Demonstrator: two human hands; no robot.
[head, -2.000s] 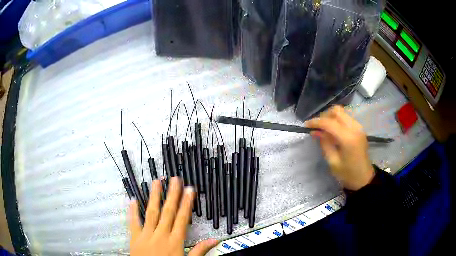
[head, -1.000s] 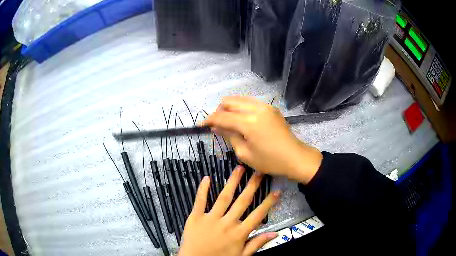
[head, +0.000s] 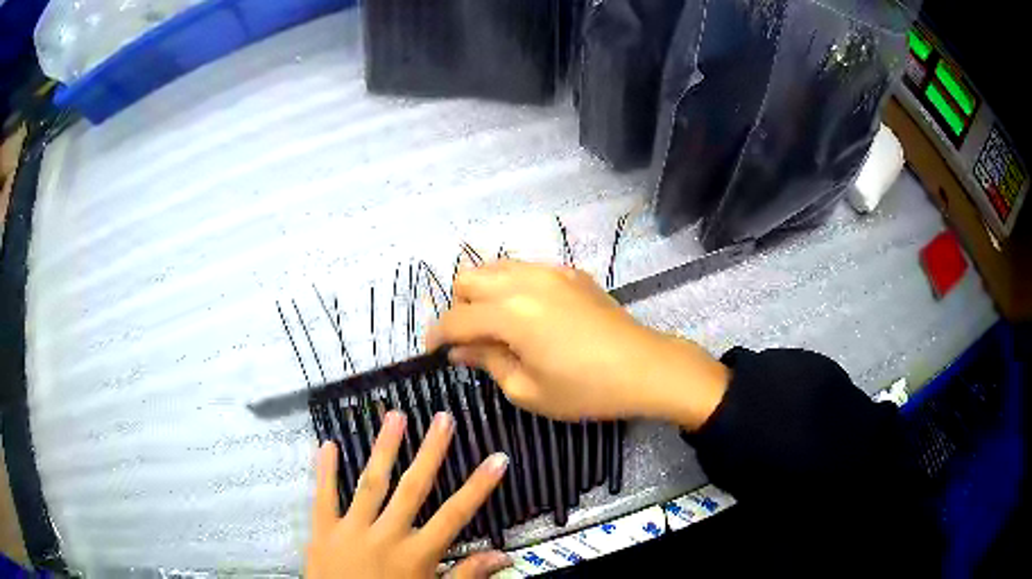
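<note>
A row of black tubes (head: 575, 464) lies side by side on the white foam sheet, thin wire leads (head: 297, 339) pointing away from me. My right hand (head: 555, 339) grips the steel ruler (head: 685, 274) near its middle, fingers closed. The ruler lies slanted across the top ends of the tubes, its left end lower. My left hand (head: 396, 509) lies with fingers spread on the left and middle tubes. It covers their lower parts. My right hand hides some upper ends.
Filled bags of black parts (head: 724, 124) stand at the back. A blue tray (head: 204, 51) holds clear bags at back left. The scale (head: 962, 124), white block (head: 877, 170) and red piece (head: 943, 264) are at right. Tape strip (head: 600, 545) runs along the near edge.
The ruler and right hand have come from the right, across the tubes. The ruler's left end has dropped towards me. The tubes are closer together and more even. The left hand has shifted right, then back left.
</note>
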